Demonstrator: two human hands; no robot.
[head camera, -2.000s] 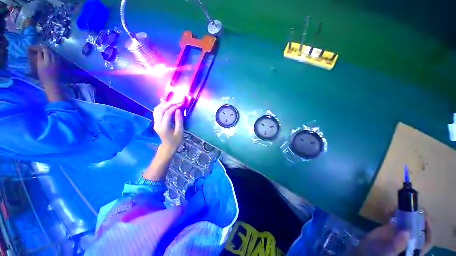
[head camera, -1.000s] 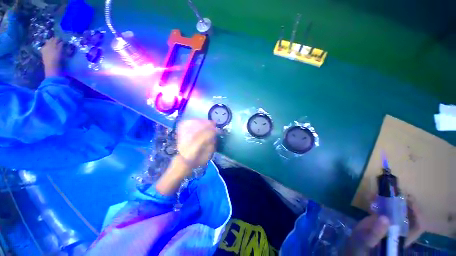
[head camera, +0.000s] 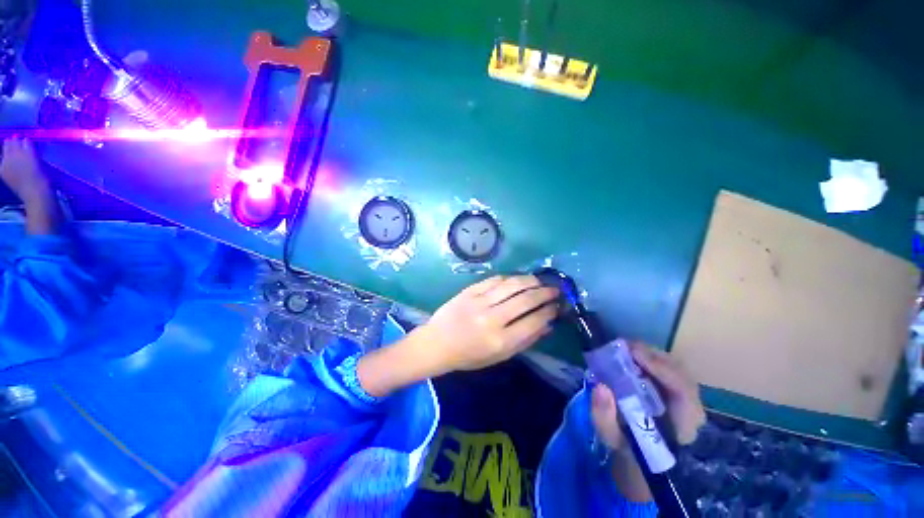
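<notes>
Two round black parts, left (head camera: 386, 222) and right (head camera: 474, 236), lie face up on film on the green bench. My left hand (head camera: 496, 322) holds a third round black part (head camera: 553, 284) near the bench's front edge, its face mostly hidden by my fingers. My right hand (head camera: 653, 390) holds the glue dispensing syringe (head camera: 623, 376), its blue needle tip at that part. Whether the tip touches it cannot be told. Another round part (head camera: 258, 202) sits under the pink glare at the near end of the orange-red frame (head camera: 239, 142).
A lamp (head camera: 152, 99) glares at left. A yellow tool holder (head camera: 543, 71) stands at the back. A cardboard sheet (head camera: 800, 304) and white tissue (head camera: 853, 186) lie at right. Blister trays, left (head camera: 329, 312) and right (head camera: 750, 465), are at lap level. Another person's hand (head camera: 18, 167) is far left.
My left hand has moved right from the lamp area to the rightmost black part and taken hold of it. My right hand has brought the syringe left from over the cardboard. The view has shifted right.
</notes>
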